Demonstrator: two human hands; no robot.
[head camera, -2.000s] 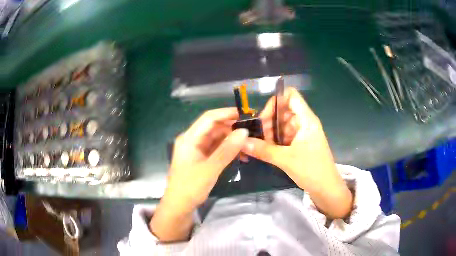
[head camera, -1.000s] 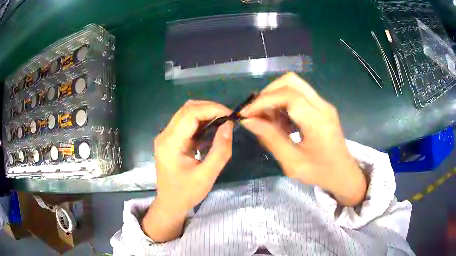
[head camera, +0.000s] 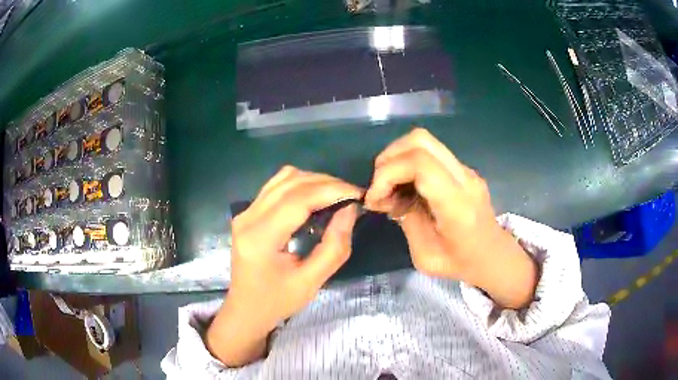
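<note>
My left hand (head camera: 294, 241) pinches a thin dark piece (head camera: 338, 202) between thumb and fingertips, in front of the wearer. It is seen nearly edge-on and mostly covered by the fingers; it may be a display module. My right hand (head camera: 435, 200) meets it at its right end, with thumb and fingers closed together there. What the right fingertips hold is hidden. The full adhesive sheet (head camera: 320, 78), black with a clear border, lies on the green mat behind my hands.
Stacked blister trays (head camera: 152, 178) with round modules and orange cables stand at left. Metal tweezers (head camera: 531, 99) lie at right, beside another clear tray (head camera: 632, 126). A blue bin (head camera: 628, 230) is below at right, a carton (head camera: 67, 334) below at left.
The dark module with its orange cable, face-on two seconds ago, now shows as a thin dark edge. The dark tool seen upright in my right hand no longer shows. Both hands are slightly lower.
</note>
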